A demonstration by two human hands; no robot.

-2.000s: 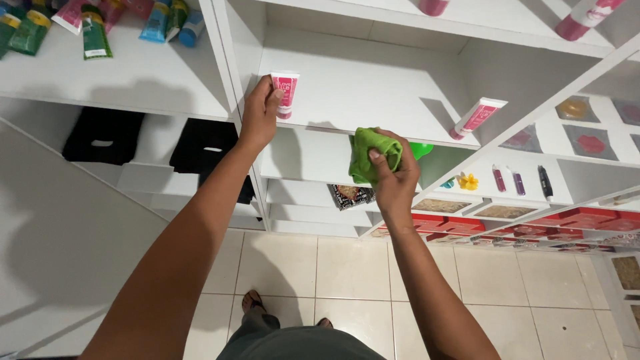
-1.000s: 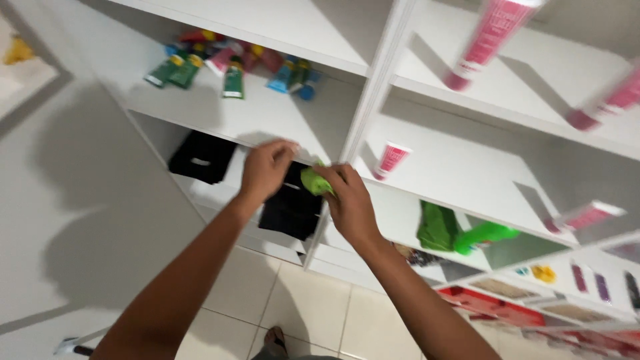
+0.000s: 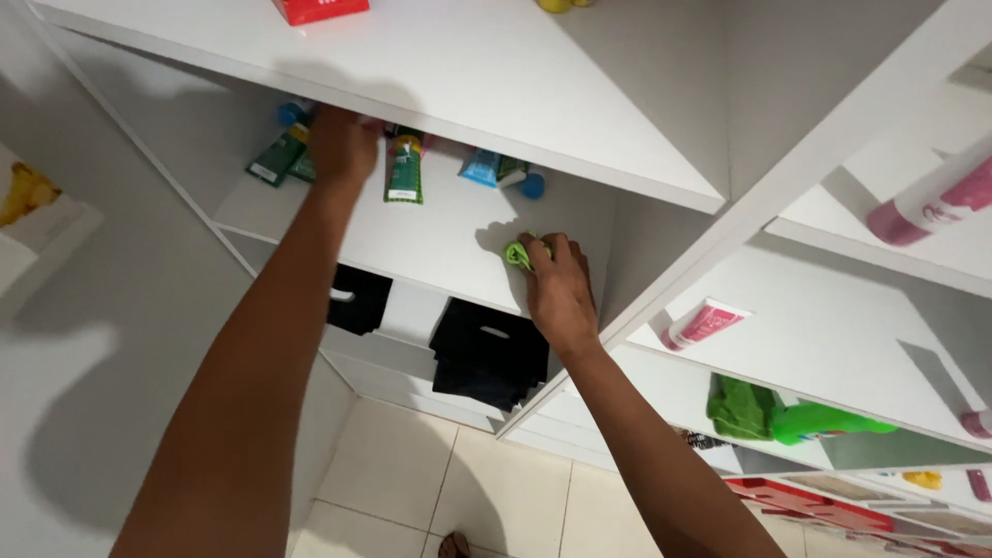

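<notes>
My right hand holds a bunched light green cloth against the white shelf board, near the right divider. My left hand reaches in among the tubes at the back left of that same shelf; its fingers are hidden behind the edge of the shelf above, so its grip does not show. Beside it on the left lies a dark green tube. Another green tube with a yellow cap lies to its right. Farther right are a light blue tube and a round blue cap.
Black plastic bags lie on the shelf below. Across the divider stands a pink and white tube; under it are a folded green cloth and a bright green bottle. A red box sits above.
The view has swung left along the shelving. My left hand, on the pink and white tube two seconds ago, is now among the tubes on the left shelf. My right hand has brought the green cloth onto that shelf.
</notes>
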